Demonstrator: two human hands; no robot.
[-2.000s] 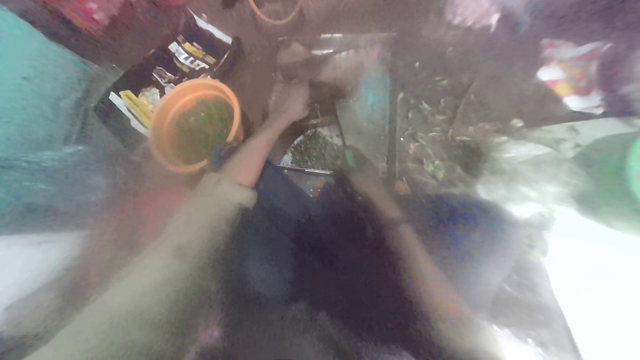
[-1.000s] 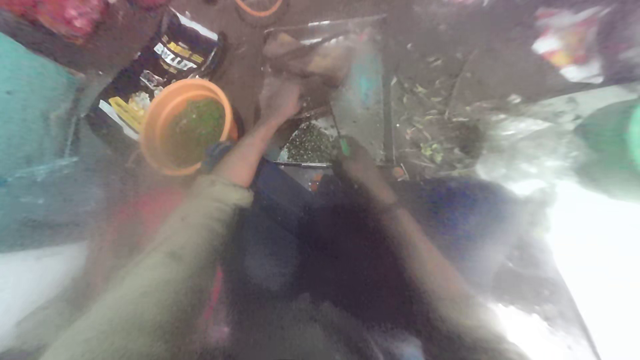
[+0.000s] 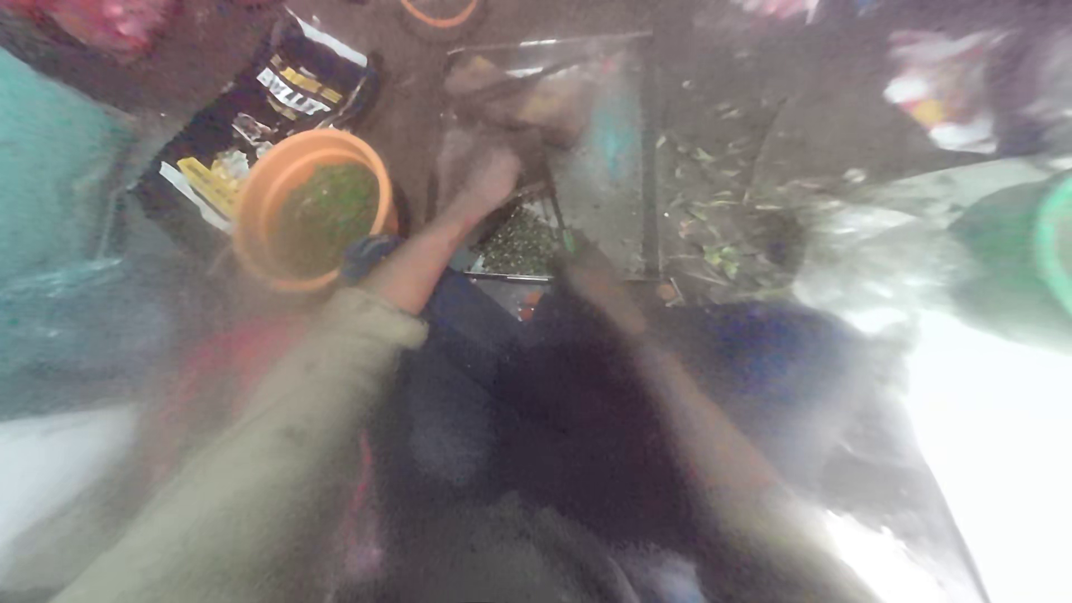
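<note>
My right hand (image 3: 586,268) is closed around the green handle of a thin dark tool, probably a knife (image 3: 554,201), whose far end points away from me. My left hand (image 3: 494,172) rests over a board or tray (image 3: 624,201), close to the far end of the tool; blur hides its fingers and anything in them. Beneath and between the hands lies a heap of finely chopped green plant matter (image 3: 519,243). Left of my left forearm stands an orange plastic tub (image 3: 251,226) with chopped greens (image 3: 331,205) inside.
A dark printed sack (image 3: 335,63) lies behind the orange tub. Scattered leaves and stalks (image 3: 720,201) cover the ground right of the board. Clear plastic sheeting (image 3: 854,251) and a green tub (image 3: 1005,251) are at the right. An orange rim (image 3: 440,17) shows at the top.
The hands stay over the board, and the green-handled tool remains in my right hand. The view has shifted slightly.
</note>
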